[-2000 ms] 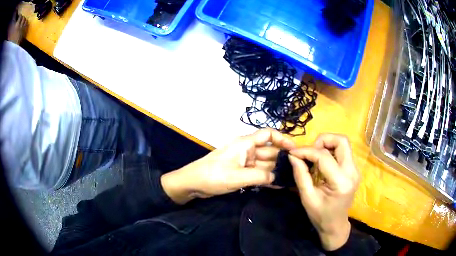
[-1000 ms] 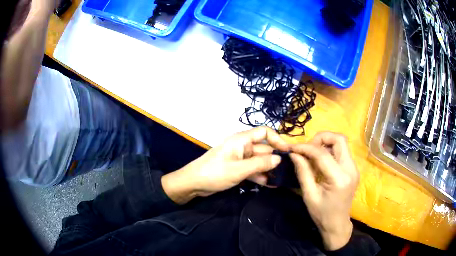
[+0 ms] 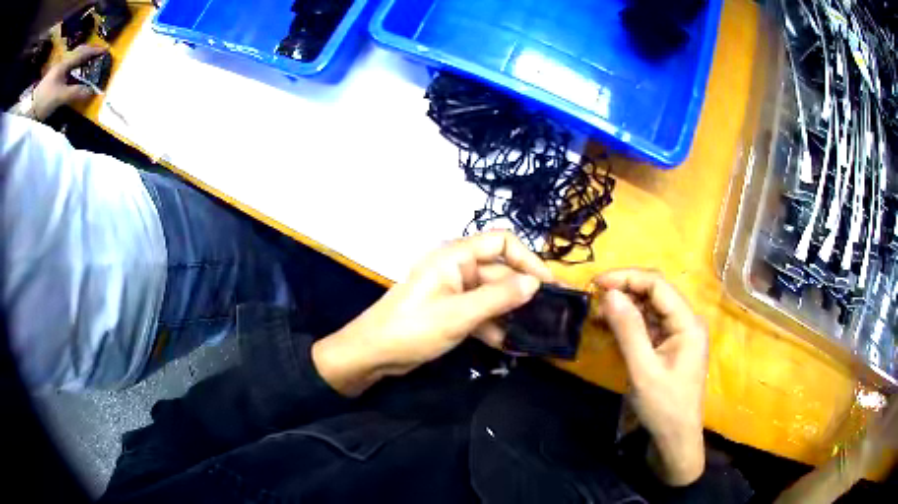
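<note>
My left hand holds a black squarish housing between thumb and fingers, over my lap at the table edge. The housing's shallow open face is turned up towards me. Whether a sealing ring sits in its edge cannot be told. My right hand is just right of the housing, its thumb and fingertips curled close together near the housing's right edge. I cannot tell whether it holds anything. The pile of gaskets, tangled black loops, lies beyond my hands.
The right-hand blue bin and left-hand blue bin hold black parts. A white sheet lies under them. A clear plastic bin of cable assemblies stands right. A coworker in a light shirt is left. A blurred skin-toned shape is bottom right.
The housing now lies turned open face up in my left hand. My right fingers have come away from it to the right. The coworker's raised arm has moved down to the table.
</note>
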